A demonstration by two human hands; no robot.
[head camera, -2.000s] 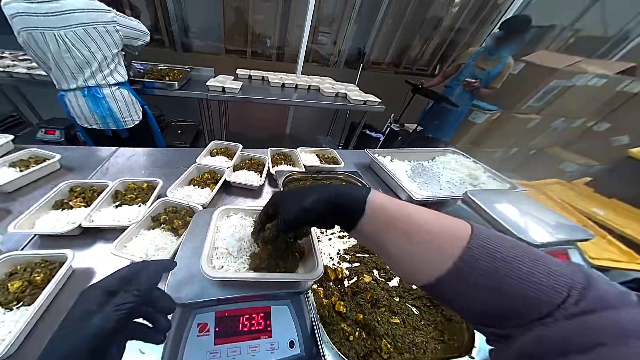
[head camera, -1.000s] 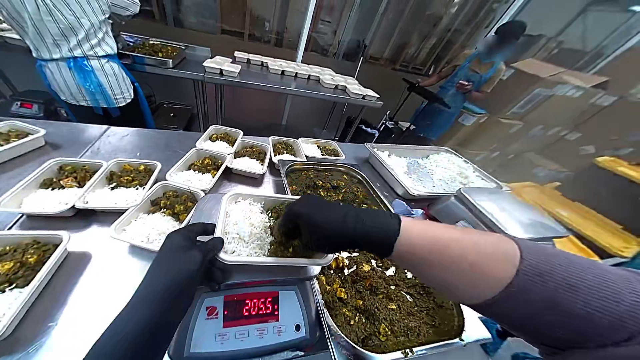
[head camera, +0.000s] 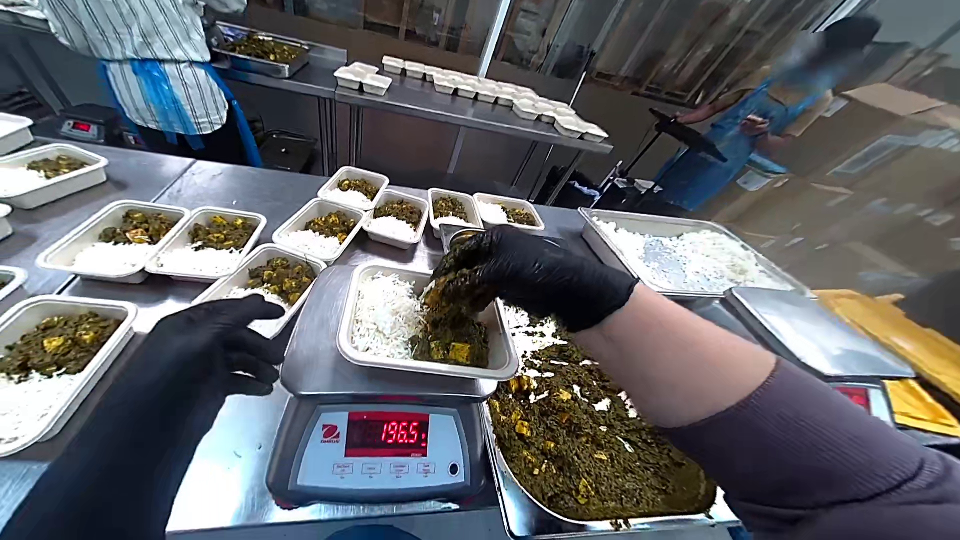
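Note:
My right hand (head camera: 525,277), in a black glove smeared with green sauce, is over the white container (head camera: 506,367) on the Ohaus scale (head camera: 379,450). Its fingers close on a clump of green curry (head camera: 454,289) that touches the curry in the container's right half; white rice (head camera: 386,315) fills the left half. The scale's red display is lit. My left hand (head camera: 217,345), black-gloved and holding nothing, has its fingers apart left of the scale, in front of a filled container (head camera: 281,281). A deep metal tray of curry (head camera: 592,435) lies under my right forearm.
Several filled containers (head camera: 112,240) stand to the left and behind the scale. A metal tray of rice (head camera: 697,259) and a second scale (head camera: 817,330) are at right. Beyond are a table with white containers (head camera: 480,90), two people in blue aprons and cardboard boxes (head camera: 862,172).
My left hand was near the container's left edge a second ago and is now lower and farther left. My right hand has lifted a little, with curry showing at its fingers. The display reading has dropped.

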